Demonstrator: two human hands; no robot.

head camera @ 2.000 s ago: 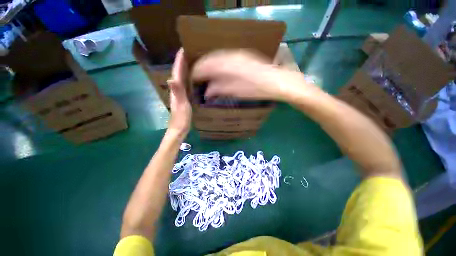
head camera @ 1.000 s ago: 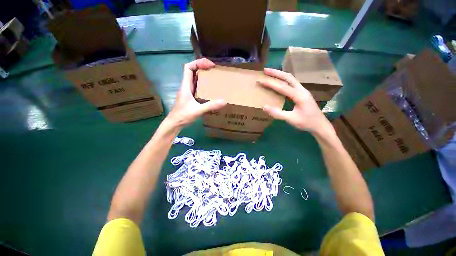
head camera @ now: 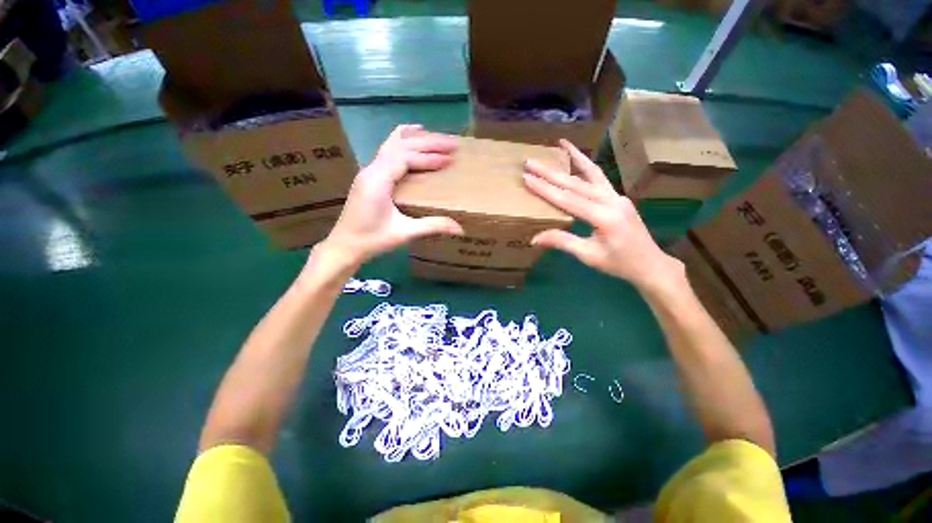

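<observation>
A brown carton (head camera: 485, 184) stands in front of me with its lid closed flat. My left hand (head camera: 393, 199) rests on its left side and top edge, thumb along the front edge. My right hand (head camera: 598, 215) lies on its right side, fingers over the lid and thumb at the front edge. Both hands grip the carton. A tangled pile of white looped cables (head camera: 450, 378) lies nearer to me, with a separate white loop (head camera: 366, 287) just above its left end.
An open FAN carton (head camera: 281, 169) stands at left, another open carton (head camera: 552, 128) behind the closed one. A closed carton (head camera: 669, 143) stands beside a slanting metal post (head camera: 720, 51). A tilted open FAN carton (head camera: 777, 250) is at right. Thin pale curved pieces (head camera: 615, 390) lie right of the pile.
The carton's raised flap is now down flat. My right hand has come out of the carton to its right side. The left and back cartons have shifted right in view.
</observation>
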